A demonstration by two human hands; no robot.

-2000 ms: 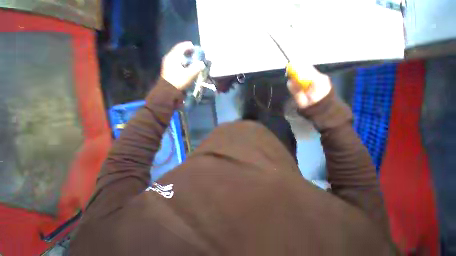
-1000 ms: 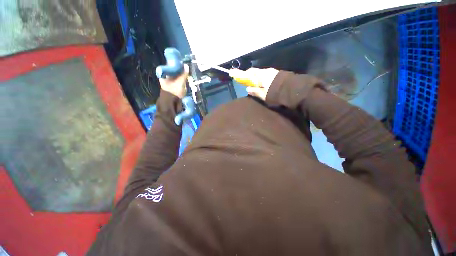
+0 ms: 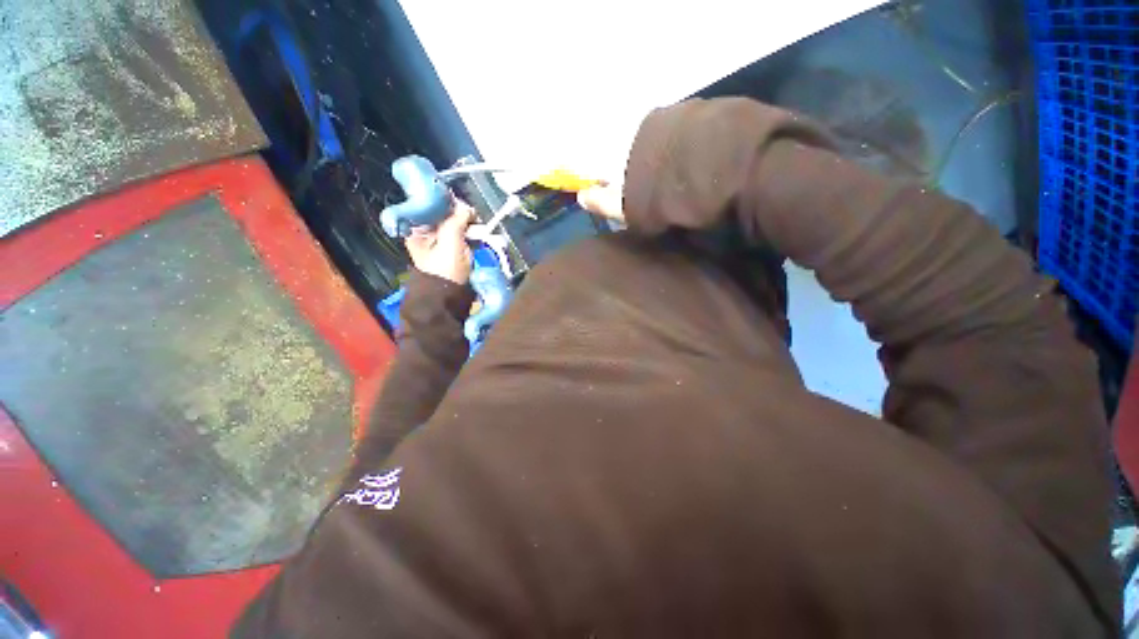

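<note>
My left hand (image 3: 442,245) is shut on the moulded parts (image 3: 422,192), grey-blue rounded pieces. One piece shows above the hand and another below it, with a pale thin runner (image 3: 498,216) between and to their right. My right hand (image 3: 605,200), mostly hidden by its brown sleeve, holds the yellow-handled tool (image 3: 565,181). The tool's slim pale shaft points left and reaches the moulded parts near the upper piece. I cannot tell whether its tip touches them.
A white tabletop (image 3: 550,75) lies ahead, beyond my hands. A red machine door (image 3: 327,268) with a grey panel is at the left. A blue perforated crate (image 3: 1089,150) stands at the right. Part of a blue crate (image 3: 390,307) shows behind my left wrist.
My right hand has come left from over the tabletop, bringing the tool's shaft to the moulded parts. My left hand has turned the parts into fuller view. The view has shifted left.
</note>
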